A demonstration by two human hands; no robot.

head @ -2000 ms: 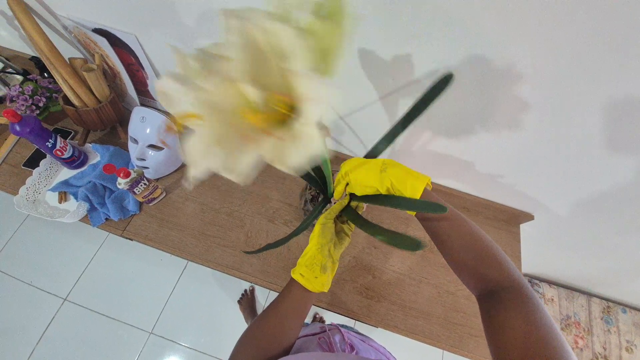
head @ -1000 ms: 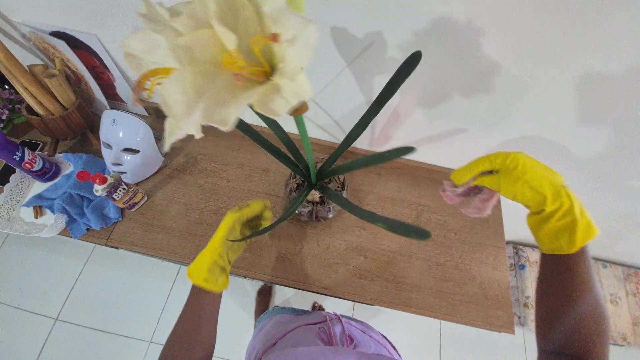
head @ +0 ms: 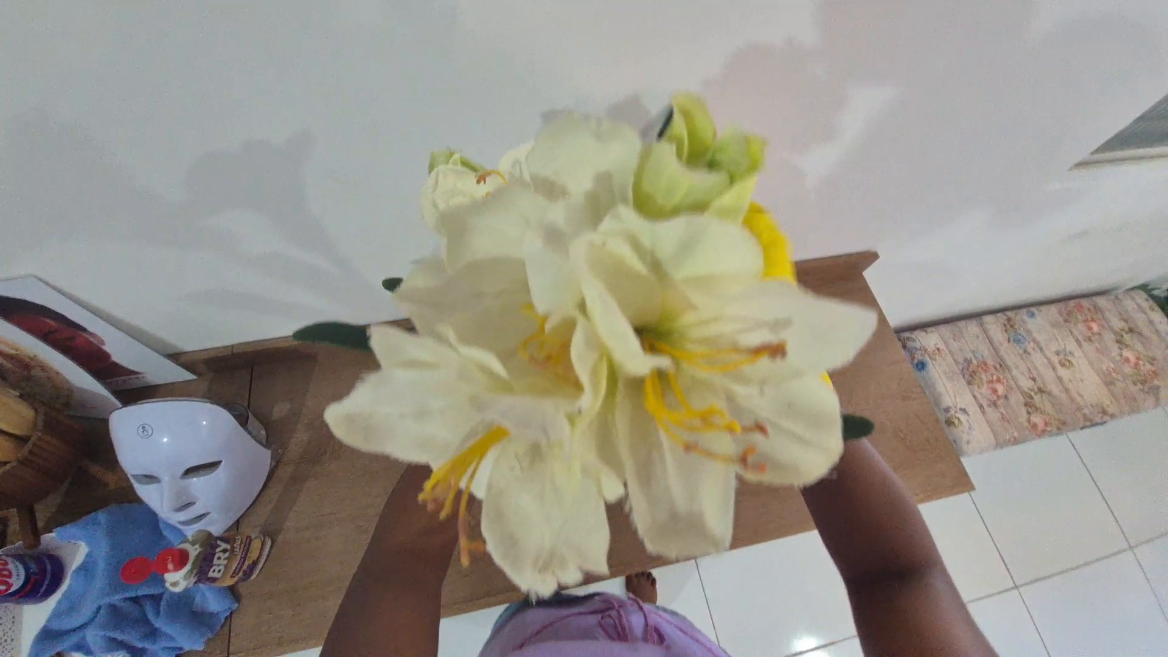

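A cluster of cream artificial lily-like flowers with yellow stamens and pale green buds fills the middle of the head view. Dark green strap leaves stick out at its sides. Behind the blooms, a part of my right hand in a yellow rubber glove shows at the upper right; its fingers and whatever they touch are hidden. My left hand is wholly behind the flowers, with only the forearm in sight below them. The plant's base is hidden too.
The wooden tabletop runs along a white wall. At left are a white face mask, a blue cloth, a bottle with a red cap, a purple bottle, a wooden container and leaning pictures. A floral-patterned bench stands at right.
My hands, apart a second ago with a pink cloth in the right one, are now behind the flowers. The blooms have moved from the upper left to the middle of the view.
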